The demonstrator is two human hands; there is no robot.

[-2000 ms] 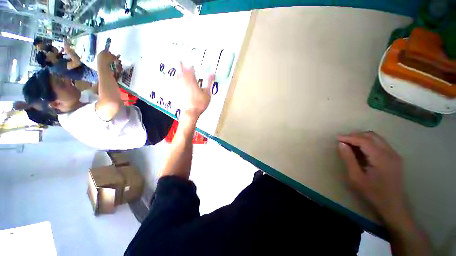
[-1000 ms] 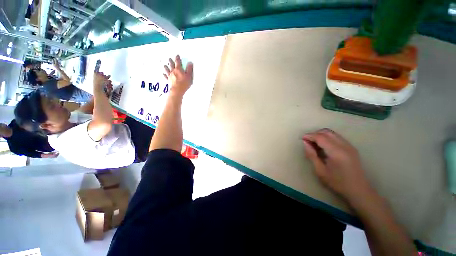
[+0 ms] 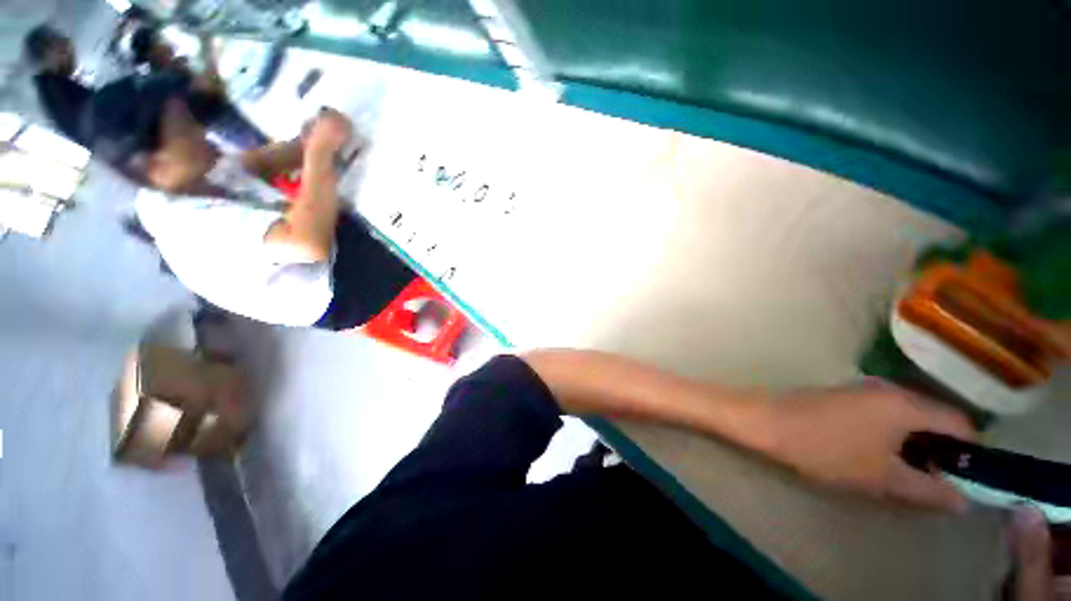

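My left hand (image 3: 887, 440) reaches across the bench to the right. Its fingers grip the end of a device (image 3: 998, 472) with a black long side and a pale mint edge. My right hand (image 3: 1034, 558) is cut off at the lower right edge; a finger shows by the device's lower side, and its grip cannot be told. The orange slotted fixture (image 3: 975, 315) on its white pad (image 3: 957, 359) stands just behind the device, blurred. The green press (image 3: 1045, 264) is mostly outside the picture.
Pale devices, washed out so mainly black loops (image 3: 479, 194) show, lie in two rows on the white sheet (image 3: 564, 176). A person in a white shirt (image 3: 241, 252) works at the left. A red crate (image 3: 417, 323) and a cardboard box (image 3: 176, 399) are below the bench.
My left hand has moved from the white sheet to the right and now grips a device. My right hand has gone to the picture's lower right edge. The view has shifted.
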